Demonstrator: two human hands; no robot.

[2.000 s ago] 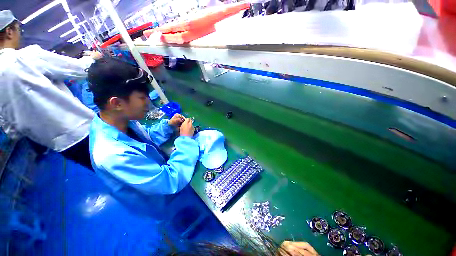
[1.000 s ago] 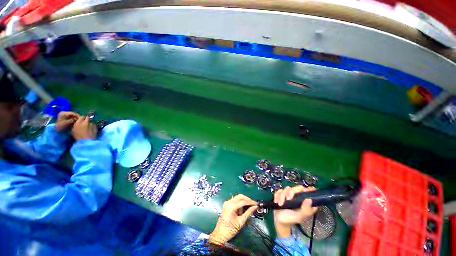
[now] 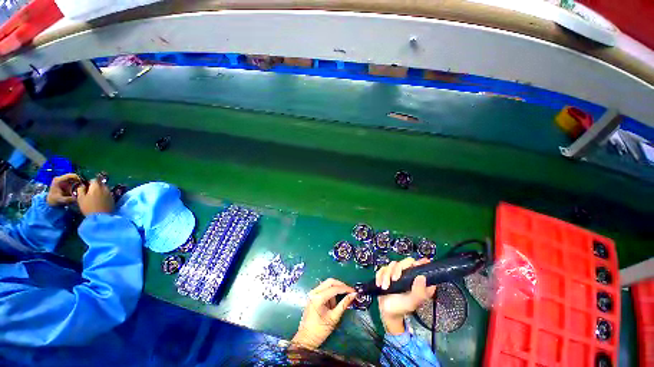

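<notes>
My right hand (image 3: 403, 292) grips a black electric screwdriver (image 3: 439, 273), held nearly level with its tip pointing left. The tip is at a round unit (image 3: 361, 300) on the green bench. My left hand (image 3: 323, 311) is at the left of this unit, its thumb and fingertips pinched together at the unit's edge; whether they hold the unit or a small part is too small to tell. Several more round units (image 3: 382, 241) lie clustered just beyond my hands. A round patch of tiny screws (image 3: 442, 308) is right of my right hand, partly behind it.
Loose bright metal parts (image 3: 278, 277) and stacked metal parts (image 3: 218, 252) lie to the left. A blue cap (image 3: 160, 216) and a neighbour's hands (image 3: 83, 195) are further left. A red tray (image 3: 534, 342) with a clear plastic bag (image 3: 515, 272) stands right. The conveyor belt (image 3: 287, 168) carries spaced units.
Since the first frame the view has swung right, bringing both hands and the screwdriver in. Over the last second it shifted slightly; my hands stay at the unit.
</notes>
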